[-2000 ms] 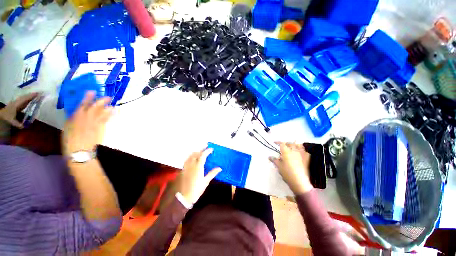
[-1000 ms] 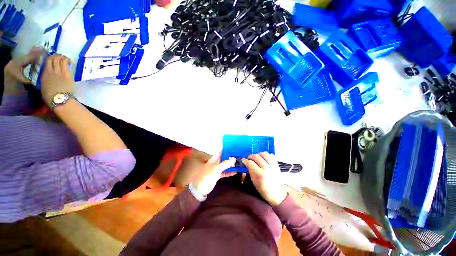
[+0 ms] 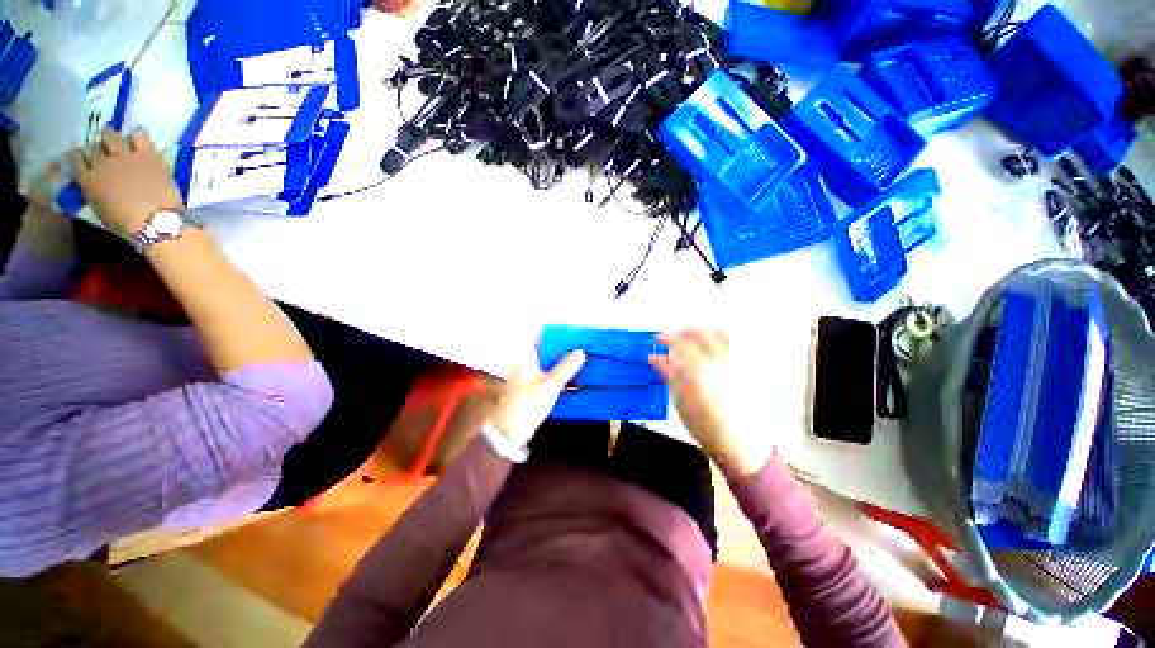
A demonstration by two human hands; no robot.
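Observation:
A bright blue blister tray (image 3: 614,408) lies at the table's front edge, in front of me. My left hand (image 3: 530,395) holds its left end, with the thumb over the top. My right hand (image 3: 699,373) is at the tray's right end, its fingertips close together at the upper right corner. Thin dark parts, apparently of a black cable, show in the tray; their exact seating is too blurred to tell. Whether my right fingers hold the cable or the tray's edge cannot be told.
Behind lie a black cable heap (image 3: 545,82) and blue tray stacks (image 3: 750,158). Right are a smartphone (image 3: 844,380), a coiled cord (image 3: 912,332) and a round basket (image 3: 940,437) of blue-and-white cards. Left, printed card sleeves (image 3: 253,117) and another person's hand (image 3: 127,184).
My right hand has moved right, from the tray's lower middle to its right end. The black cable bundle that stuck out to the right no longer shows there. The other person's hand has shifted slightly.

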